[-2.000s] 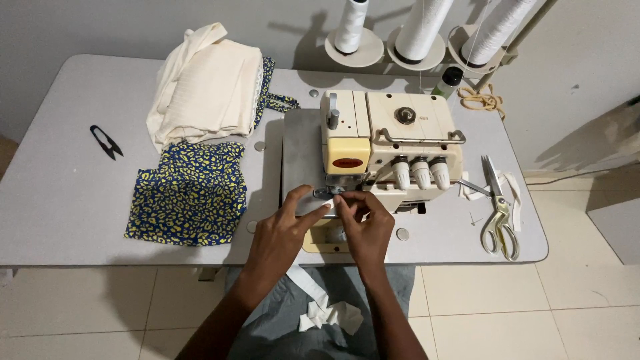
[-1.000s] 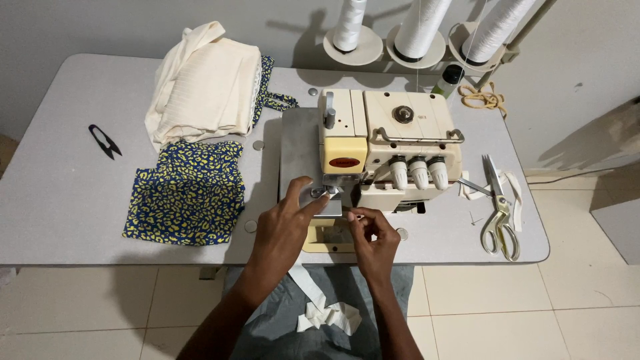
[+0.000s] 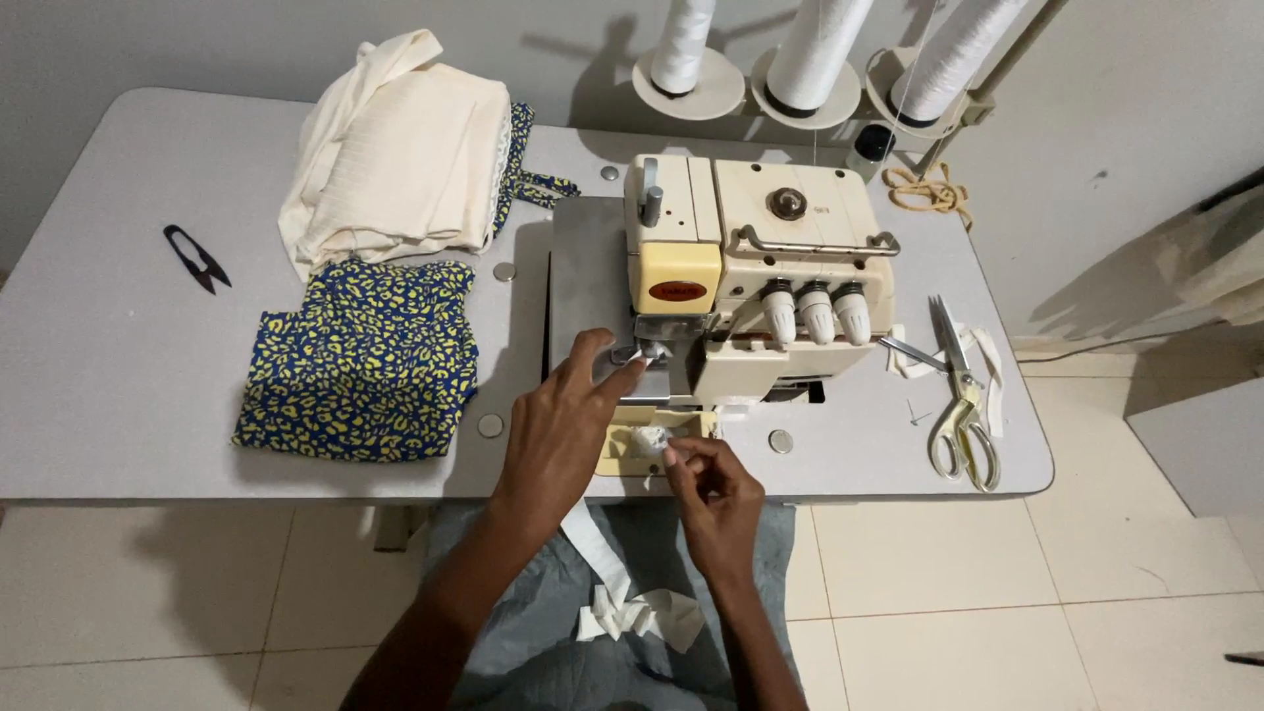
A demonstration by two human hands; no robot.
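The cream overlock sewing machine (image 3: pixel 681 281) stands on the table. My left hand (image 3: pixel 568 425) is at its plate beside the presser foot, with thumb and forefinger on the end of a white fabric strip (image 3: pixel 594 553). The strip passes under that hand and down to a crumpled heap on grey cloth (image 3: pixel 494 632) over my lap. Lower and to the right, my right hand (image 3: pixel 716 494) has its thumb and forefinger together at the machine's yellow front tray (image 3: pixel 617 459), beside a small white tuft (image 3: pixel 650 441). Whether it pinches a thread is too small to tell.
Thread cones (image 3: pixel 810 59) stand behind the machine. Fabric shears (image 3: pixel 956 395), tweezers (image 3: pixel 913 354) and white scraps (image 3: pixel 987 365) lie at the right. At the left are thread snips (image 3: pixel 197 259), folded cream fabric (image 3: pixel 405 168) and blue-yellow patterned fabric (image 3: pixel 360 360).
My right hand has moved away from the presser foot, down toward the front tray. My left hand stays near the machine's plate.
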